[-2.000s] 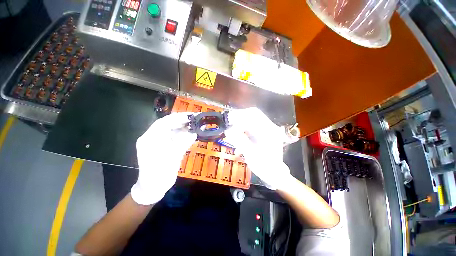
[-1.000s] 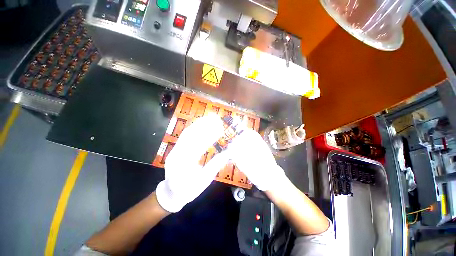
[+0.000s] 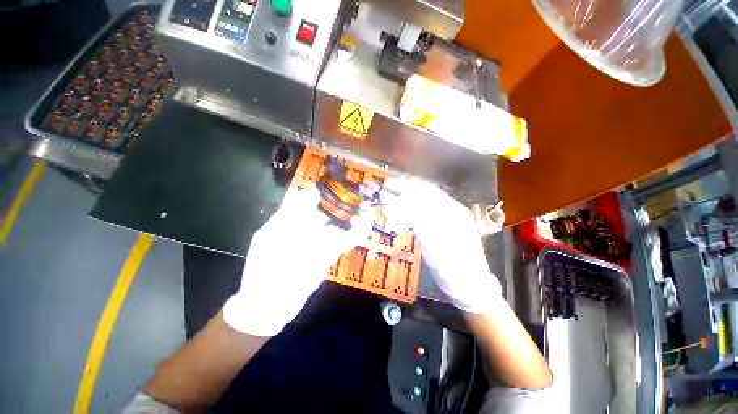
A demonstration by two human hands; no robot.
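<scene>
A copper-wound coil (image 3: 338,196) with a dark body is held above the orange slotted board (image 3: 377,272). My gloved left hand (image 3: 283,263) grips the coil from its lower left side. My gloved right hand (image 3: 441,238) is at the coil's right side, its fingers close around small dark and silvery parts there; glare hides whether it grips the coil, its base or a tool. The white gloves are overexposed, so the fingertips are hard to make out.
A solder machine (image 3: 243,69) stands behind the board, with a white pad (image 3: 461,117) on its front. A coil-filled tray (image 3: 53,121) is at left. A whitish bottle (image 3: 488,217), red bin (image 3: 619,214) and steel tray (image 3: 595,348) are at right. A clear hood (image 3: 615,40) hangs above.
The coil has turned so its copper windings show, and it has risen clear of the gloves. My left hand has shifted slightly left and my right hand to the right. The view has shifted slightly.
</scene>
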